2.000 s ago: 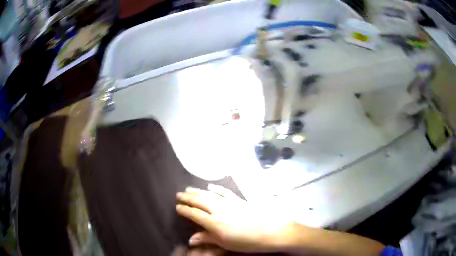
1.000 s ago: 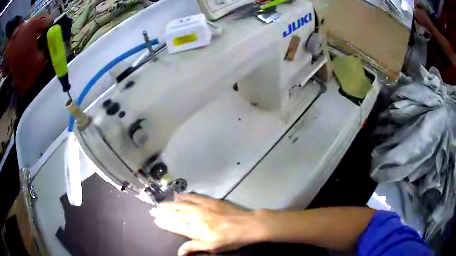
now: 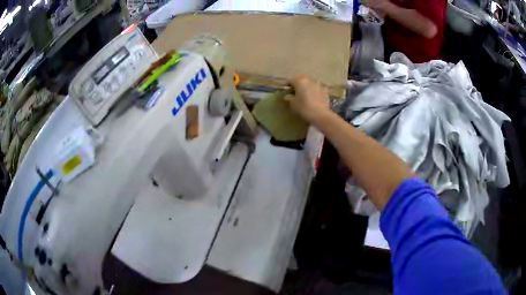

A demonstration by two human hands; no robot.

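Observation:
My right hand (image 3: 308, 102) is at the far right corner of the machine table, bare, with its fingertips at the upper right edge of an olive cloth scrap (image 3: 281, 117). The frame does not show whether the fingers grip the scrap. The scrap lies beside the grey handwheel (image 3: 220, 102) of the white JUKI machine (image 3: 135, 138). The dark brown cut panel (image 3: 245, 282) shows at the bottom edge, partly behind the machine bed and cut off by the frame. My left hand is not in view.
A large crumpled grey bundle (image 3: 424, 124) is at the right. A brown board (image 3: 265, 46) lies behind the table. A control panel (image 3: 112, 75), green snips (image 3: 160, 71) and a white box with a yellow label (image 3: 75, 158) are on the machine. A person in red (image 3: 424, 29) is beyond.
My right hand has left the dark panel by the needle area and moved far right to the olive scrap. The view has swung right, and the needle area and green screwdriver are out of sight.

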